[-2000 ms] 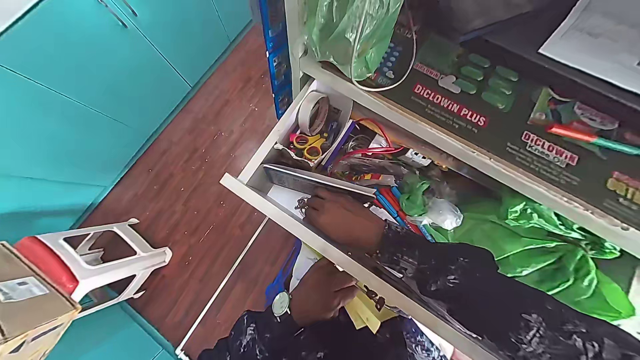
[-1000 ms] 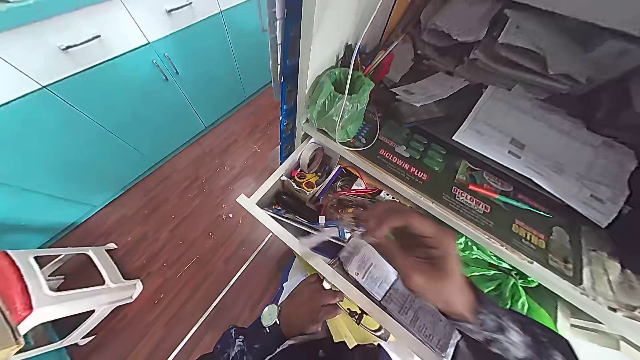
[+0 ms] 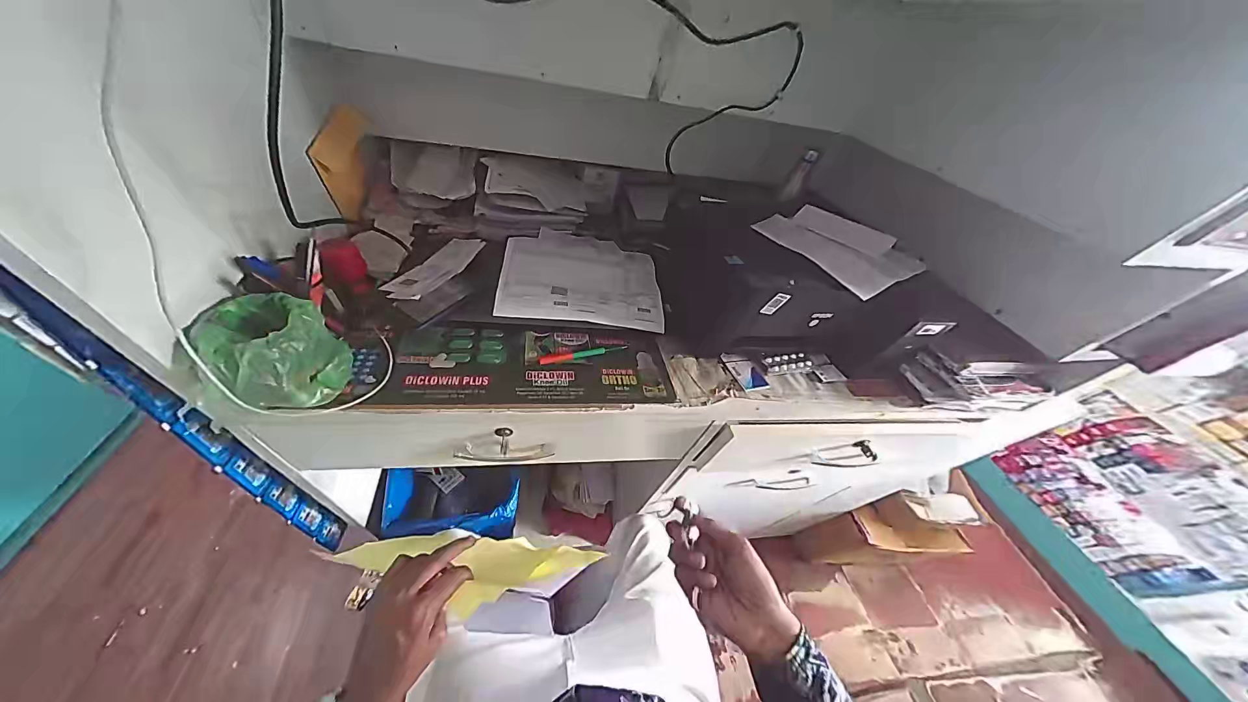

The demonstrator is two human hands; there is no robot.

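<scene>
My left hand (image 3: 419, 604) lies at the lower centre with its fingers on a yellow paper sheet (image 3: 507, 565), which rests over folded white papers. To the right, my right hand (image 3: 721, 575) is raised with its fingers closed on a small metal object (image 3: 685, 522), perhaps keys; blur hides its exact form. A white drawer front (image 3: 565, 439) with a key in its lock is closed in front of me, under the desk top. A second white drawer front (image 3: 838, 444) beside it also has a key in its lock.
On the desk stand a green plastic bag (image 3: 268, 351) in a container, a printed mat (image 3: 458, 380), paper sheets (image 3: 580, 283), a red and green pen (image 3: 582, 355) and a black printer-like box (image 3: 770, 283). Below are a blue-lined bin (image 3: 497, 507) and a cardboard box (image 3: 877, 531).
The left drawer, open in both earlier frames, is now closed. My right hand has left the drawer and the papers it held a second ago. The view has swung right.
</scene>
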